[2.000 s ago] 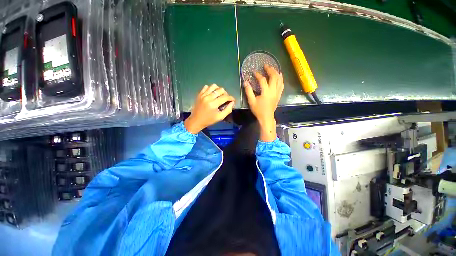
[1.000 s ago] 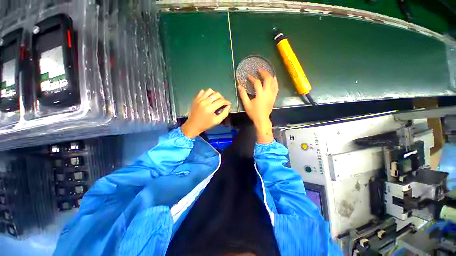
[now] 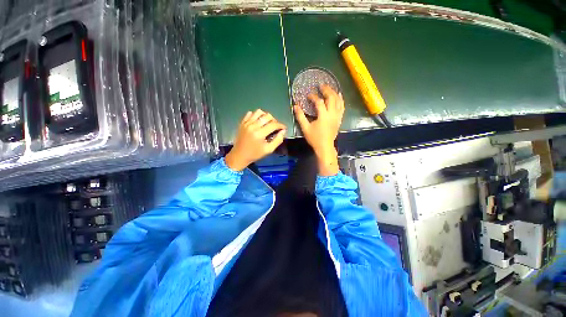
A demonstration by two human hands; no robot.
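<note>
A round grey speckled dish lies on the green bench top. My right hand is bare, with its fingertips spread over the dish's near right part; whether they pinch anything is too small to tell. My left hand is bare and half curled at the bench's near edge, left of the dish. A small dark spot shows between its thumb and fingers; I cannot tell if it is an object or shadow. A yellow electric screwdriver with a black tip lies right of the dish.
Clear blister trays are stacked at the left, with black phones in the top one. Dark trays of phones stand below left. A white machine with buttons and fixtures stands at the right.
The view has shifted slightly from the oldest frame. Both hands keep nearly the same pose, and the dish and screwdriver stay in place. The machine's mechanism at the right has moved.
</note>
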